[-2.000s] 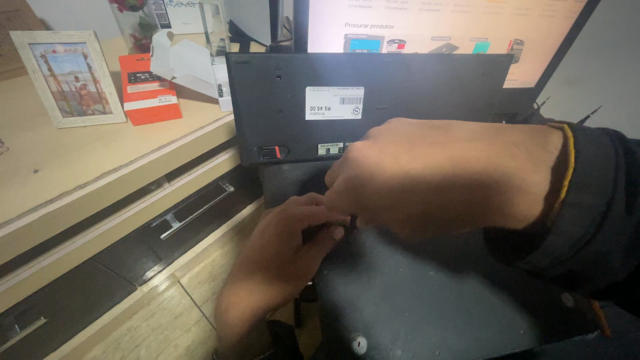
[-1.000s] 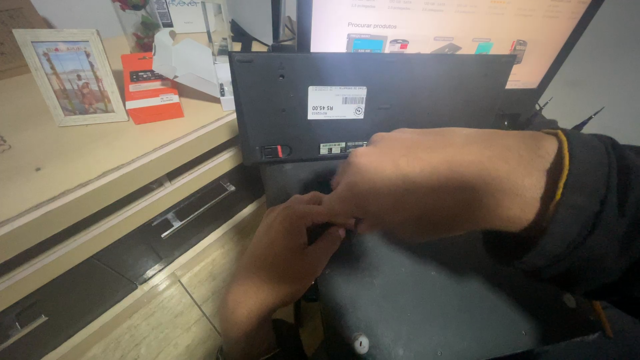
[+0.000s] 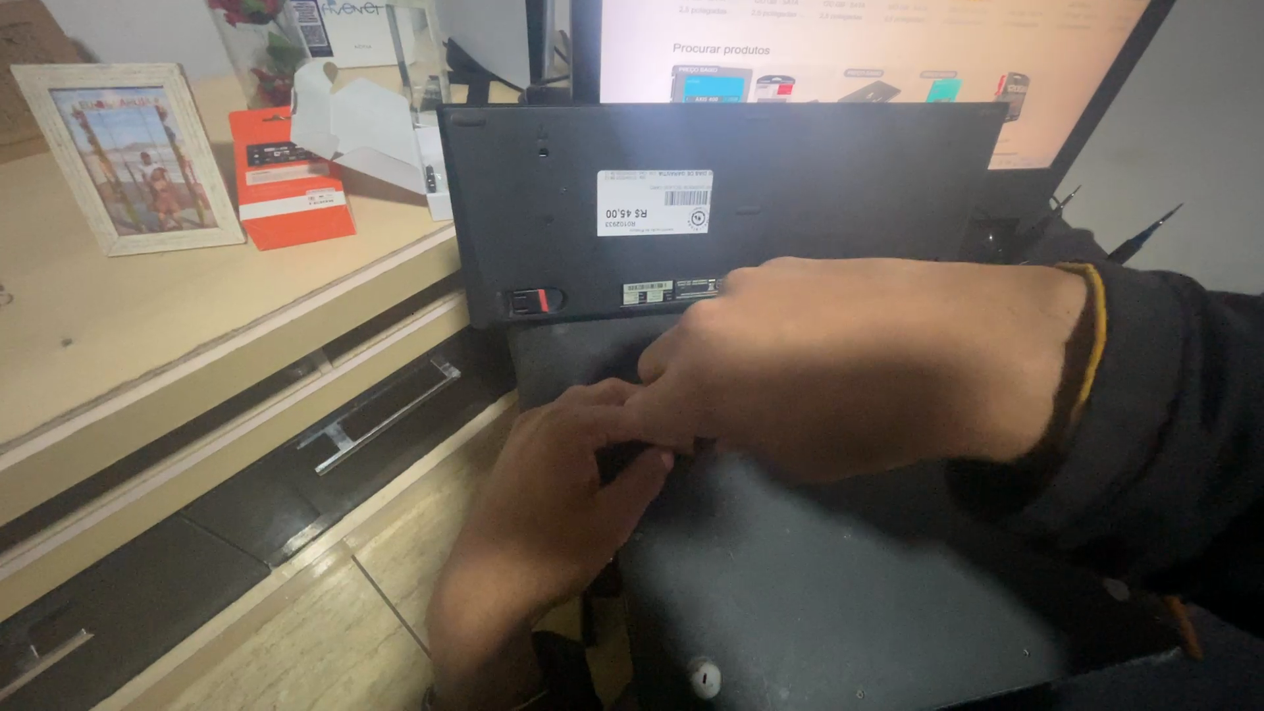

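Over a dark flat panel (image 3: 849, 592), my left hand (image 3: 553, 494) and my right hand (image 3: 839, 365) meet at the fingertips. The fingers of both are bent and close together, and whatever may be between them is hidden by the right hand. Behind the hands a black keyboard (image 3: 839, 188) stands on its long edge with its underside facing me. Its underside bears a white label (image 3: 654, 202) and a fold-out foot with a red strip (image 3: 536, 301). A small round white piece (image 3: 704, 677) lies on the panel near its lower edge.
A lit monitor (image 3: 839, 44) rises behind the keyboard. On the wooden desk (image 3: 118, 346) at left are a framed photo (image 3: 138, 158), an orange package (image 3: 291, 183) and an opened white box (image 3: 370, 123). Dark drawers with metal handles (image 3: 385, 420) lie below. Thin pointed tools (image 3: 1145, 232) stick up at right.
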